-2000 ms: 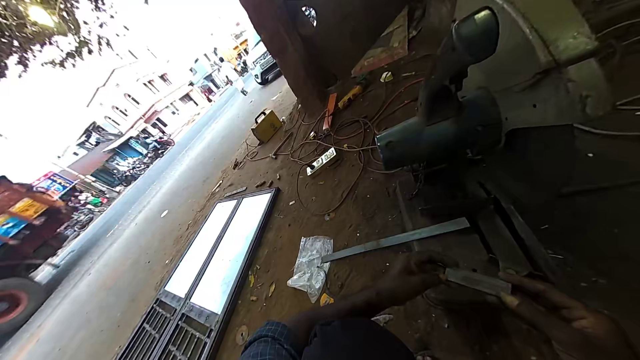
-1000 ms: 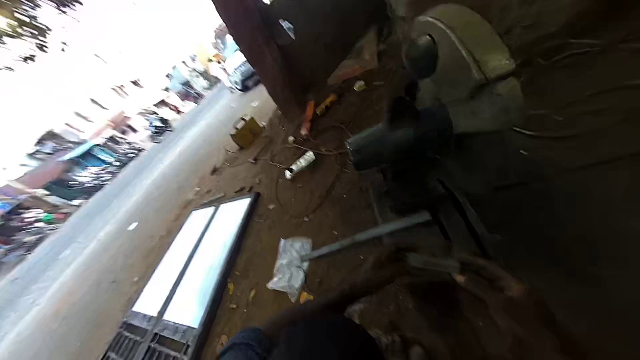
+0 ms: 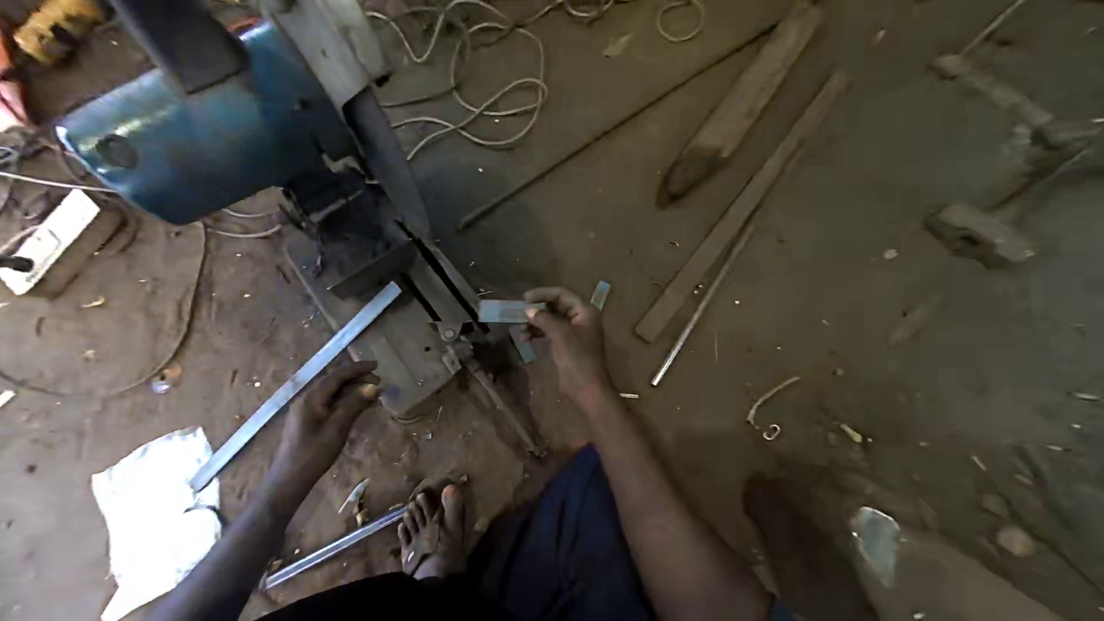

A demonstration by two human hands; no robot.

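Observation:
My right hand (image 3: 565, 336) grips a short flat metal piece (image 3: 504, 311) between thumb and fingers, above the end of the cut-off machine's base (image 3: 401, 366). Beside the long flat metal bar (image 3: 293, 384), my left hand (image 3: 332, 405) has its fingers curled with a small gap and nothing visible in them. The bar slants from the machine's vise down to a white plastic bag (image 3: 155, 509). The machine's blue motor (image 3: 216, 121) is at upper left. Two more short metal pieces, one near the base (image 3: 522, 344) and one farther right (image 3: 600, 294), lie on the ground.
A white power strip (image 3: 53, 237) and cables are at left. Wooden pieces (image 3: 742, 207), a thin rod (image 3: 612, 129) and a hammer head (image 3: 979, 235) lie on the dirt at right. A second metal strip (image 3: 336, 548) lies beside my bare foot (image 3: 431, 526).
The view has swung down and right, away from the road. My hands, earlier together near a short flat piece, are now apart, with the piece in my right hand.

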